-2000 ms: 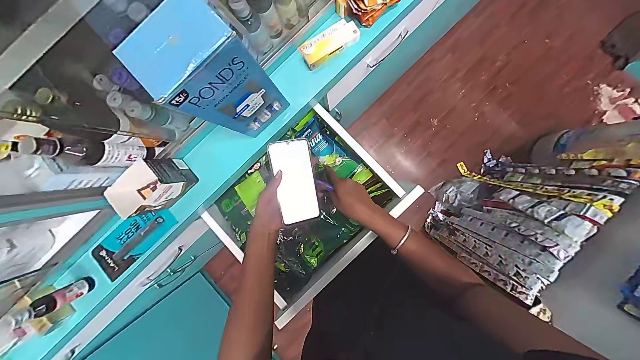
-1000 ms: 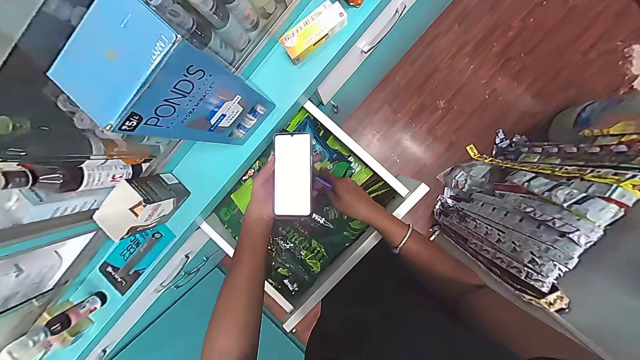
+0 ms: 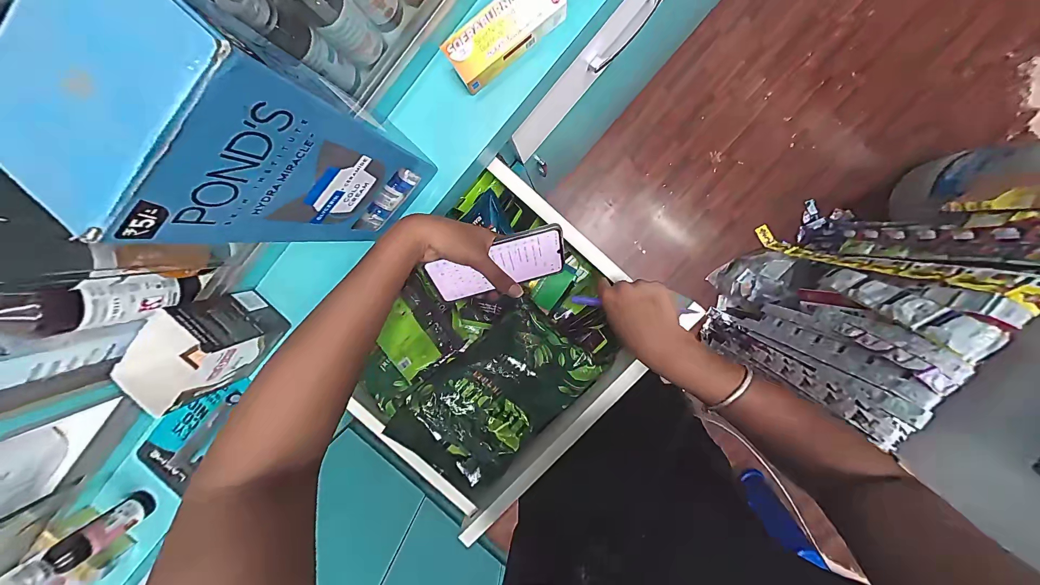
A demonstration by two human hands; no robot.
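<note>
My left hand point(image 3: 463, 248) holds a smartphone point(image 3: 508, 264) by its edge, its lit screen facing up, above an open drawer point(image 3: 561, 435). My right hand point(image 3: 646, 321) is closed at the drawer's right corner, with a purple pen point(image 3: 586, 301) sticking out of its fingers toward the phone. Below the hands, the drawer holds a dark green plastic packet point(image 3: 504, 386) with a leaf print, a bright green packet point(image 3: 409, 340) and several other packets, partly hidden by the phone and my left hand.
A blue Pond's carton point(image 3: 268, 171) and a yellow and white box point(image 3: 504, 41) stand on the turquoise counter point(image 3: 455, 114). Left of the drawer are a white and black box point(image 3: 195, 349) and bottles point(image 3: 97, 536). Sachet strips point(image 3: 877, 325) hang at the right.
The phone has turned from upright to sideways, now in my left hand alone. My right hand has moved away from it to the drawer's corner. The screen went from blank white to showing lines.
</note>
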